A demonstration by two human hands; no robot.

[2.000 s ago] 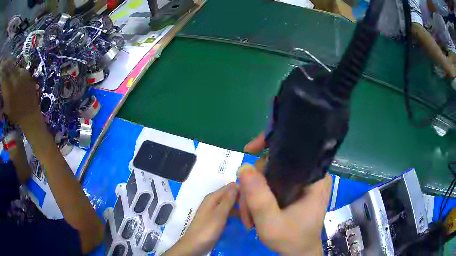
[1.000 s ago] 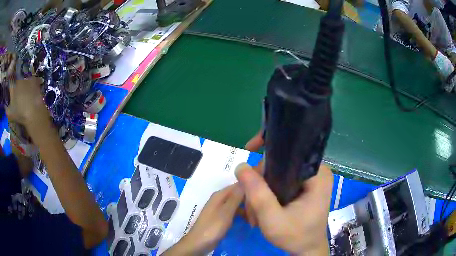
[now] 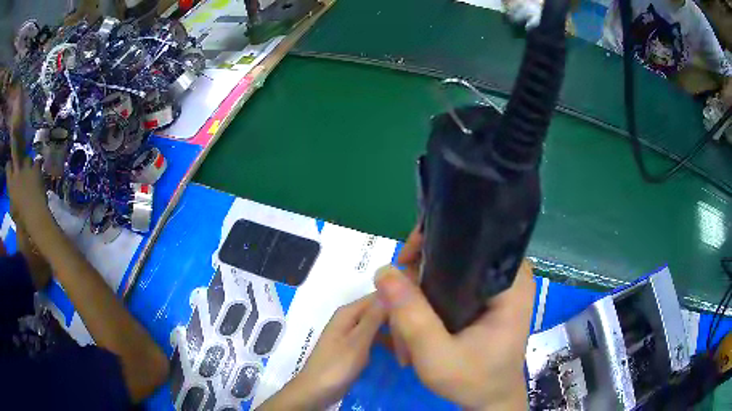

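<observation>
A black electric screwdriver (image 3: 479, 217) stands upright in front of me, its ribbed cable rising from the top beside a thin wire loop. My right hand (image 3: 465, 345) is wrapped around its lower body. My left hand (image 3: 341, 349) is just left of it, fingertips together and close to my right fingers. What the left fingertips touch is hidden behind the right hand and the driver. The driver's tip is hidden too. Both hands are over the blue-and-white printed sheet (image 3: 193, 241).
A tangled pile of wired units (image 3: 104, 120) lies at left, with another person's arm (image 3: 84, 281) beside it. A green conveyor belt (image 3: 321, 136) runs behind. A grey-silver screw feeder (image 3: 618, 345) stands at lower right. Another person (image 3: 666, 40) is across the belt.
The driver swung slightly left and more upright after the first frame, then back a little right. The neighbour's hand at the pile has moved and opened. The person across the belt has leaned into view.
</observation>
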